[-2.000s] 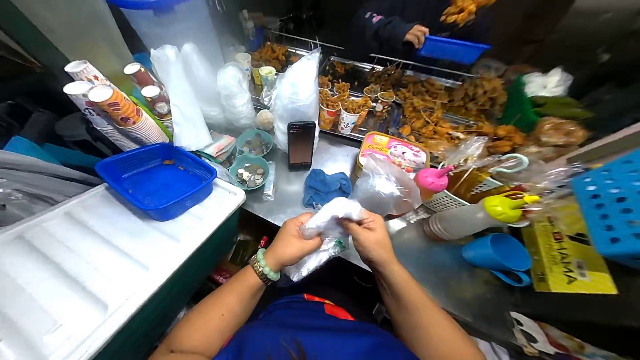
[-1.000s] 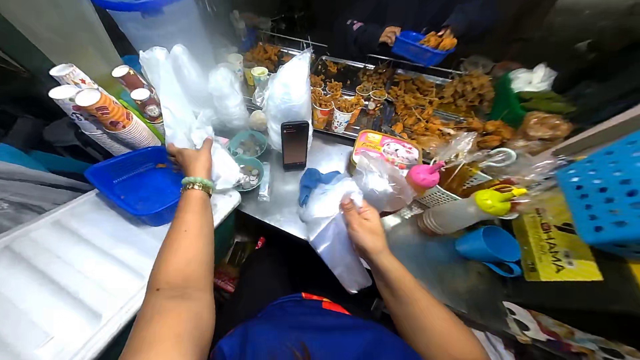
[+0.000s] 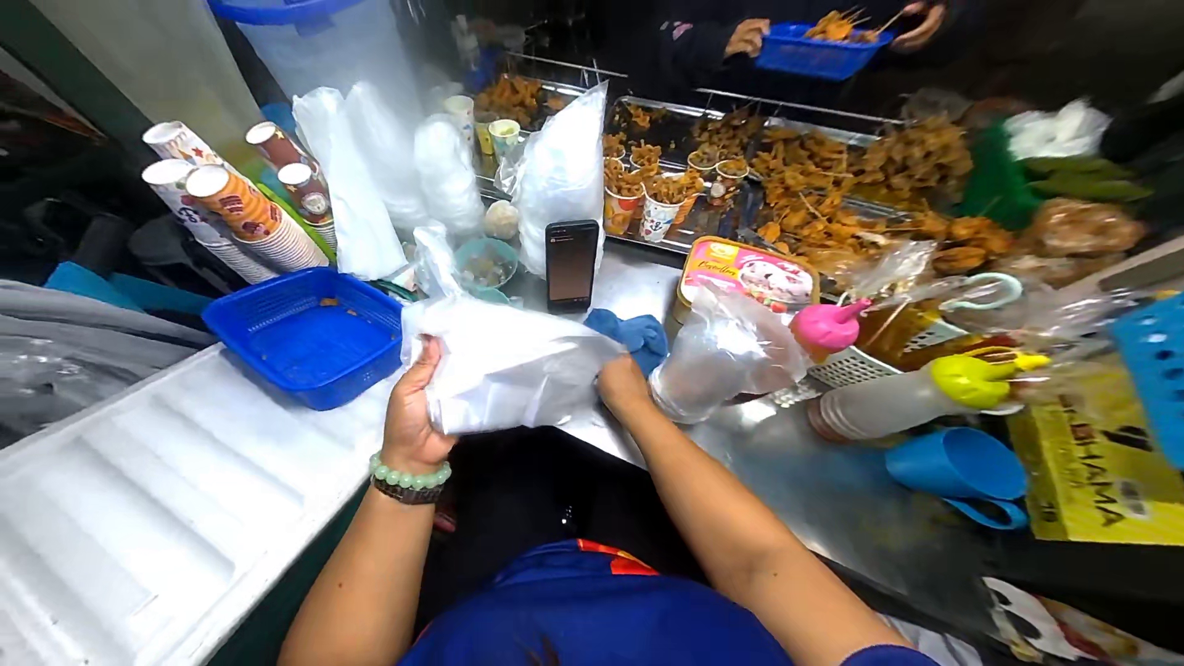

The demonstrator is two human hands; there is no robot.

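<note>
My left hand (image 3: 414,407) grips the left end of a white plastic bag (image 3: 518,365), thumb in front of it. The bag is spread sideways over the counter's front edge. At its right end is my right hand (image 3: 622,381), closed on the plastic, with its fingertips partly hidden. Just behind the right hand lies a crumpled blue cloth (image 3: 632,335). A dark smartphone (image 3: 571,266) stands upright behind the bag, leaning on a stack wrapped in clear plastic (image 3: 561,171). Left of my left hand sits a blue plastic basket (image 3: 319,370) with a few crumbs.
Stacked paper cups (image 3: 242,208) stand at the left beside white plastic bags (image 3: 347,185). Trays of fried food (image 3: 814,176) lie behind. At right are an ice cream tub (image 3: 740,273), squeeze bottles (image 3: 888,402) and a blue mug (image 3: 962,467). Across the counter, a person holds a blue basket (image 3: 819,51).
My left hand, at the white bags by the cups one second ago, has come back toward the middle with white plastic. The bag is now stretched between both hands. The other person's basket has moved right.
</note>
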